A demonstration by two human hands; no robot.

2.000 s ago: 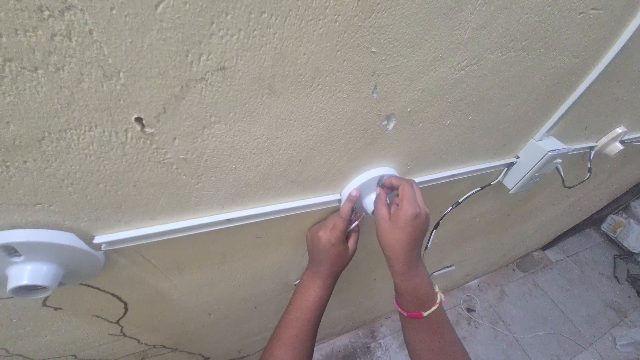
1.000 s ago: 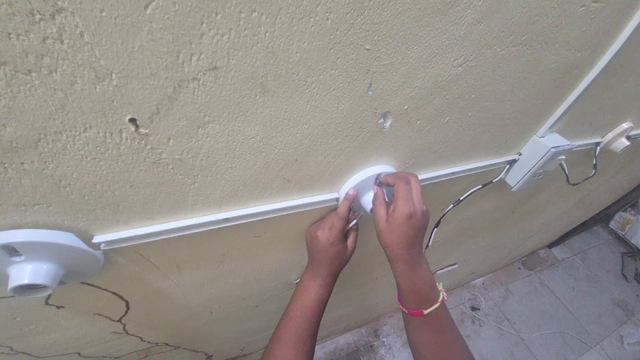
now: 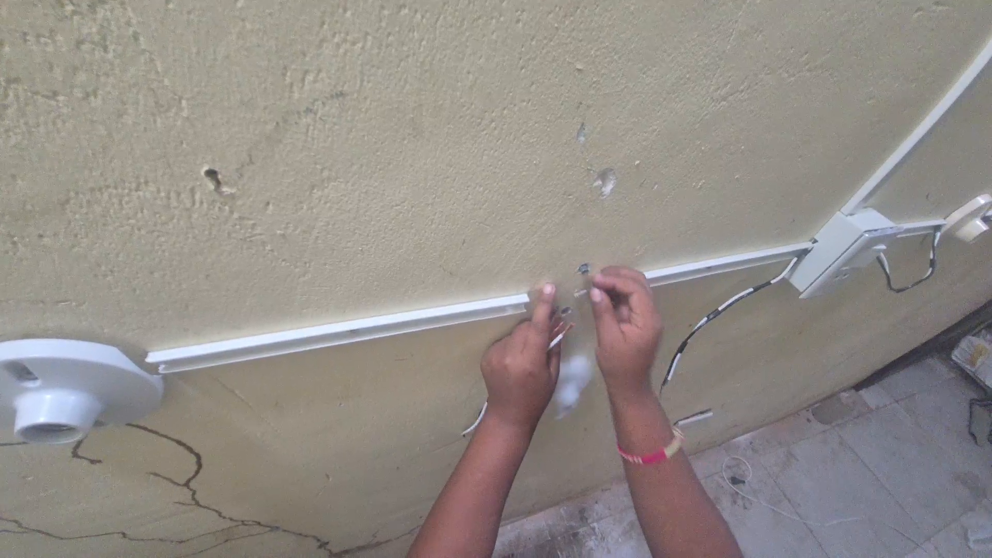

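Note:
Between two lengths of white trunking, my left hand holds a white wire with bare copper ends against the wall, its index finger pointing up. My right hand is just to the right, thumb and fingertips pinched by a small screw-like piece; whether it grips it is unclear. Wall holes show beside the fingertips. A blurred white object, apparently the round lamp holder, is in the air below the hands. The left trunking ends at my left hand, the right trunking at my right.
A white lamp holder is fixed at the far left. On the right are a white switch box, a round cream fitting and a hanging black-and-white wire pair. Cracks run across the lower wall above a tiled floor.
The round white lamp holder has come off the wall between my hands, where both earlier frames show it. The wall holes and copper wire ends behind it are now exposed.

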